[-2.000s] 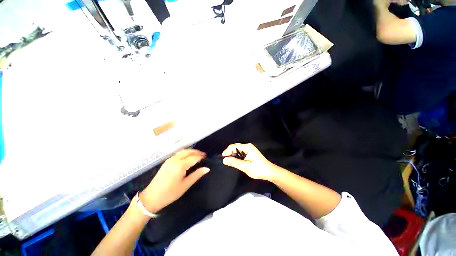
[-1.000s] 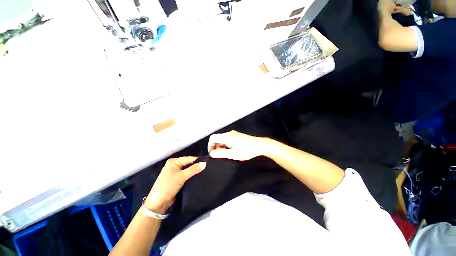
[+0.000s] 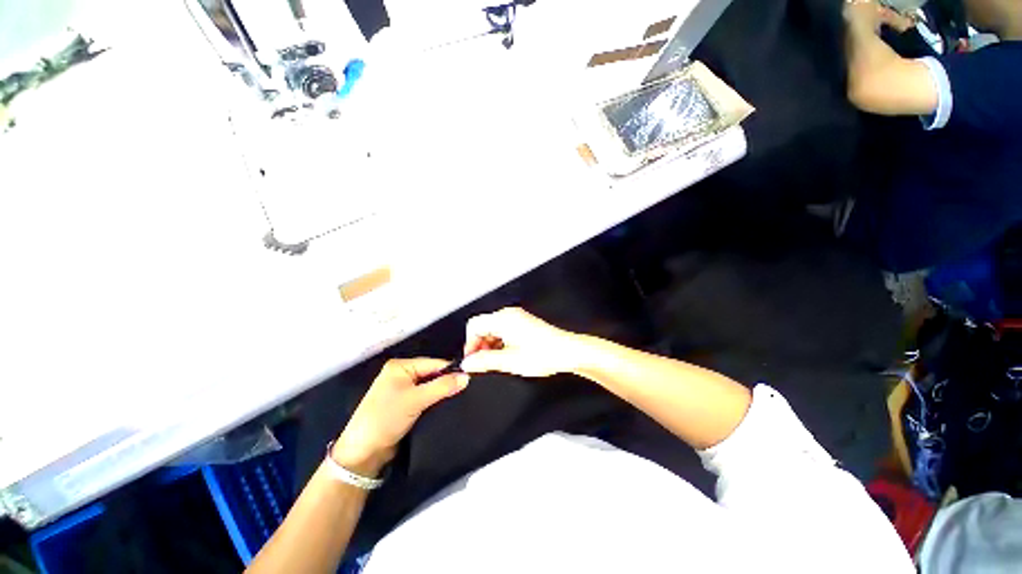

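Black cloth [image 3: 504,420] hangs below the table's front edge and lies over my lap. My left hand [image 3: 400,406] pinches a small dark piece of the cloth between thumb and fingers. My right hand [image 3: 513,343] is close beside it, fingers curled, pinching the same dark bit; the fingertips of both hands nearly touch. What lies inside the right fingers is too small to tell. Both hands are in front of the white table [image 3: 471,241], just past its edge.
The sewing machine's metal foot area [image 3: 314,81] and a blue part [image 3: 352,77] stand at the upper left. A dark slab [image 3: 661,114] lies in a cardboard tray at the table's right corner. A blue crate [image 3: 243,499] is below left. A person's arm [image 3: 894,81] shows at upper right.
My right hand has turned from an open-fingered pinch to curled fingers and come closer to my left hand. My left hand has closed on the cloth. The view has shifted slightly.
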